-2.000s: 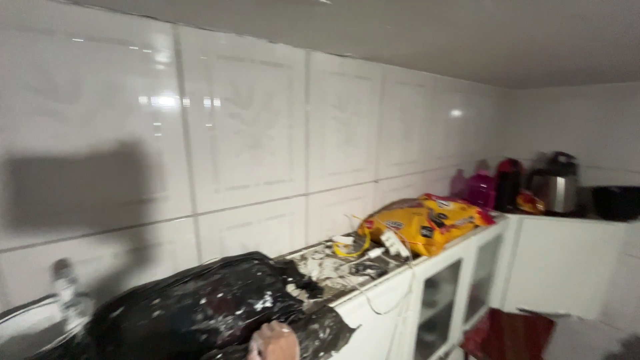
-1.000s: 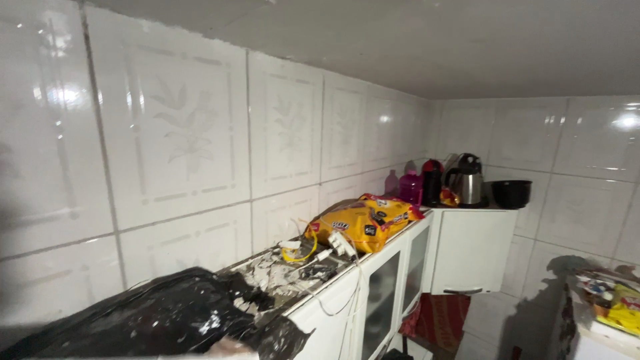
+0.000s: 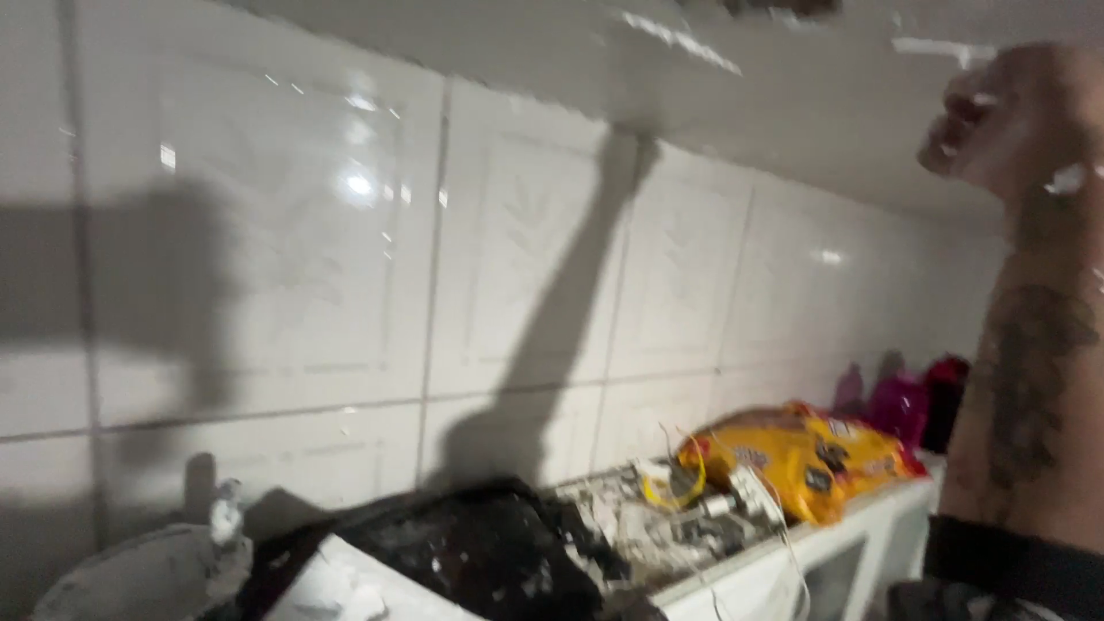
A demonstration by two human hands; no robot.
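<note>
My right hand (image 3: 979, 121) is raised near the ceiling at the upper right, its fingers curled around a pale flat-bladed tool (image 3: 944, 47), blurred by motion. White residue spots the hand and wrist, and a dark sleeve lies below the tattooed forearm. The blade is close to the ceiling; whether it touches cannot be told. My left hand is out of view. A white flat board (image 3: 345, 586) with whitish material on it juts in at the bottom left, over a black plastic covering (image 3: 483, 552). What holds the board is hidden.
Rubble (image 3: 621, 526), a yellow cable (image 3: 673, 492) and a white power strip (image 3: 755, 492) lie on the counter, beside a yellow-orange bag (image 3: 802, 457). Purple bottles (image 3: 897, 405) stand behind. A whitish basin (image 3: 147, 569) and faucet (image 3: 226, 513) are at lower left, against the tiled wall (image 3: 517, 259).
My right hand and forearm have come into view, raised at the right. The white board has appeared at the bottom. The view has swung back left, showing the basin again.
</note>
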